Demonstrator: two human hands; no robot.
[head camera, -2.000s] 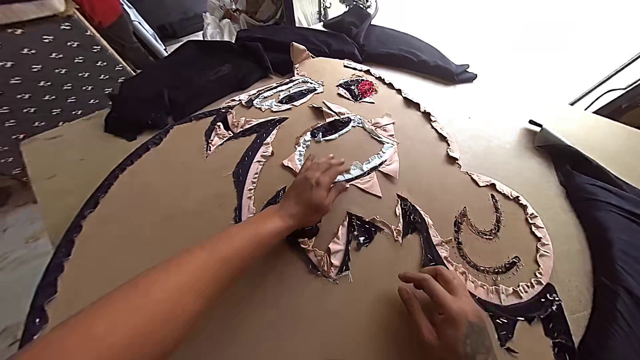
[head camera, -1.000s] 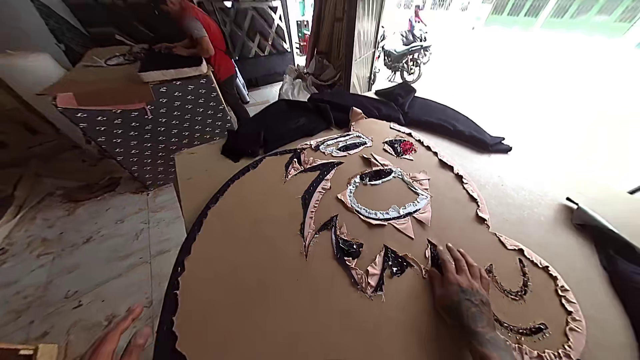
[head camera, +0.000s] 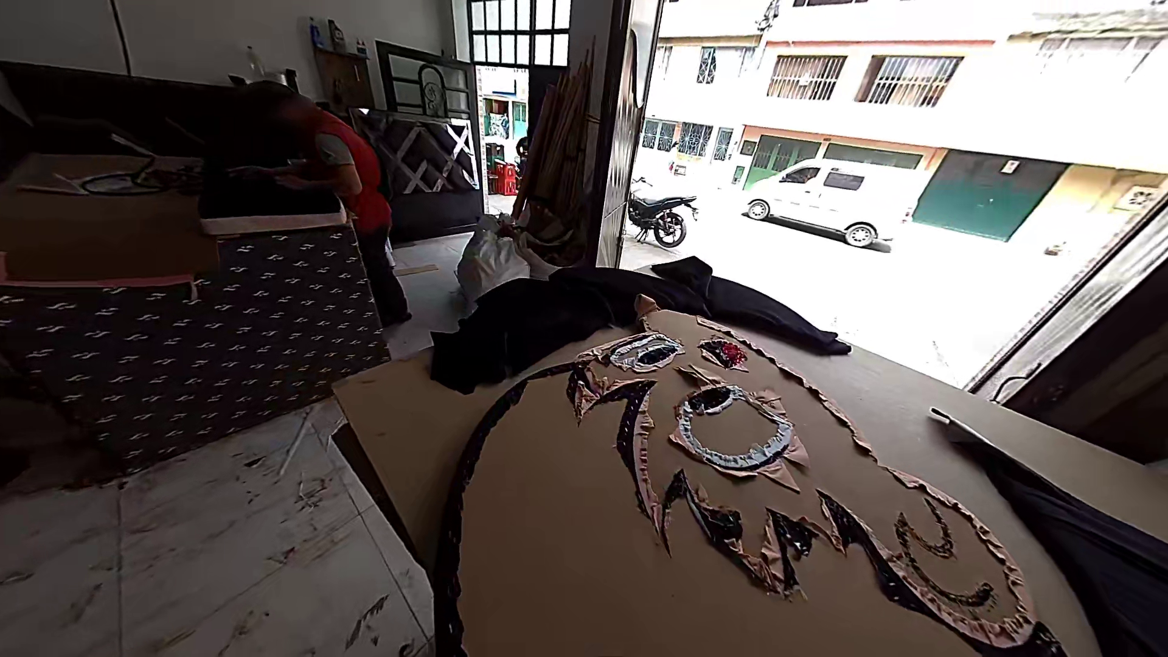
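Neither of my hands shows at this moment. Below me lies a large brown cardboard panel (head camera: 547, 547) with a curved outline, edged in dark and pinkish fabric. A ring of gathered silvery fabric (head camera: 741, 459) sits in an opening at its upper middle. Jagged cutouts (head camera: 721, 525) with black, shiny material and folded pinkish edges run below the ring. Near the top are a small red patch (head camera: 730, 354) and a silvery-edged oval (head camera: 646, 352). Two curved dark slits (head camera: 958, 593) mark the right part.
Black cloth (head camera: 547, 306) lies bunched along the far table edge, and more dark fabric (head camera: 1086, 547) lies at the right. A person in a red vest (head camera: 360, 173) bends over a patterned-cloth-covered table (head camera: 228, 319). Beyond the doorway are a motorcycle (head camera: 662, 217) and a white van (head camera: 826, 203).
Both hands have gone out of view; one second ago the right hand rested on the panel and the left was low at the left. The view has lifted toward the doorway.
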